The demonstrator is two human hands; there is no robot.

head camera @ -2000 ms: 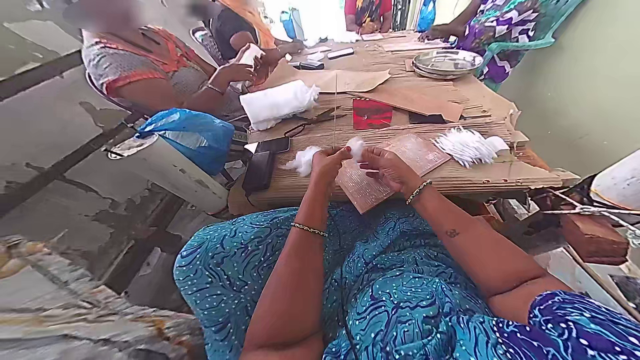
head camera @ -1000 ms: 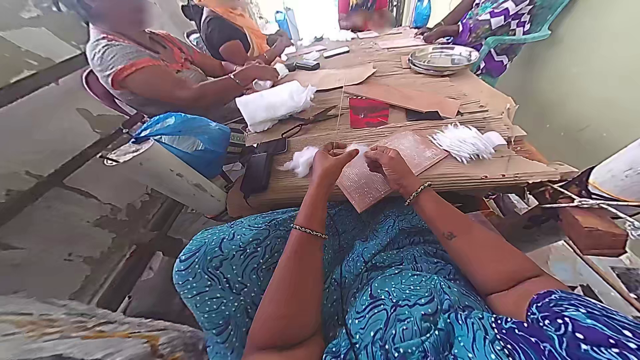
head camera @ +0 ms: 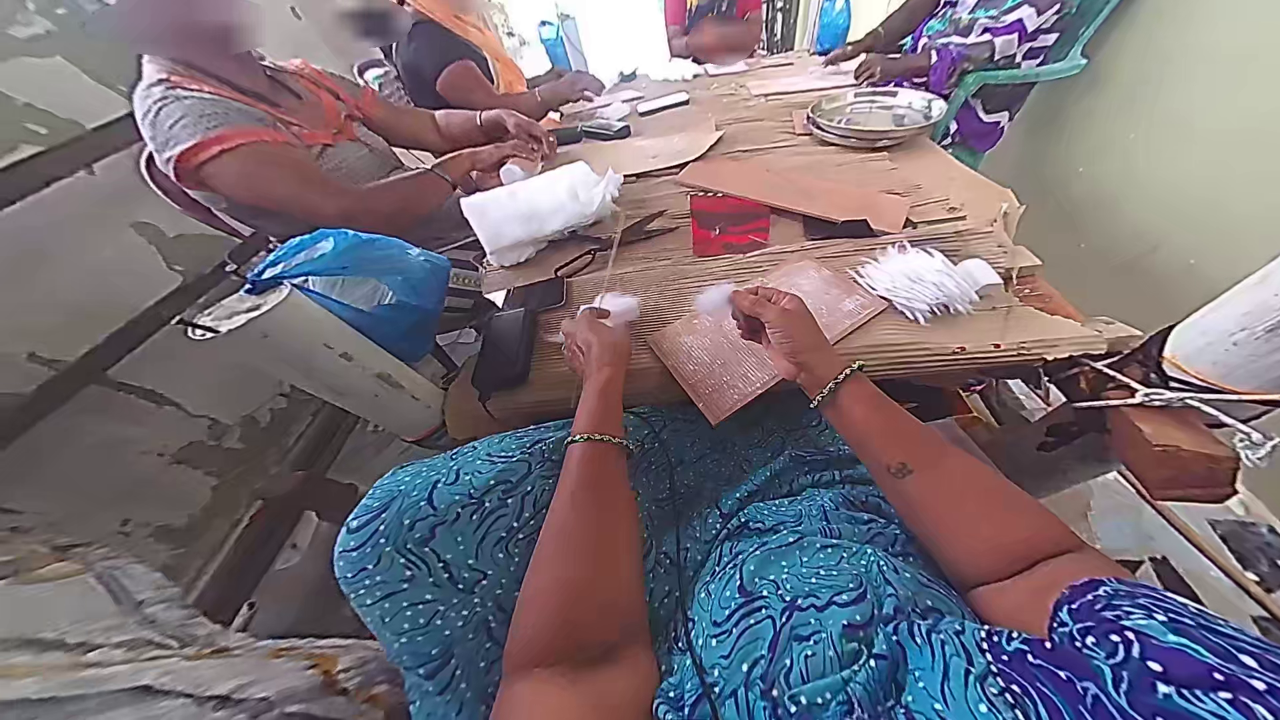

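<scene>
My left hand (head camera: 597,345) is closed on a tuft of white cotton (head camera: 618,308) over the near edge of the cardboard-covered table. Further right, my right hand (head camera: 778,325) pinches a small piece of cotton (head camera: 714,300) between thumb and fingers. Beneath my right hand lies a textured brown board (head camera: 725,365), overhanging the table edge. A pile of white cotton wicks (head camera: 917,281) rests right of the board. Beyond my left hand is a thick roll of white cotton (head camera: 540,212), with scissors (head camera: 640,230) near it.
A dark phone (head camera: 504,350) lies at the near left edge. A red packet (head camera: 730,224) and brown cardboard sheets (head camera: 795,192) lie farther in, before stacked steel plates (head camera: 876,115). A blue plastic bag (head camera: 350,280) is at left. Several people sit around the table.
My hands, close together before, are now apart, each with cotton. My left hand has moved left, off the board's side. The co-worker at left has moved their hands.
</scene>
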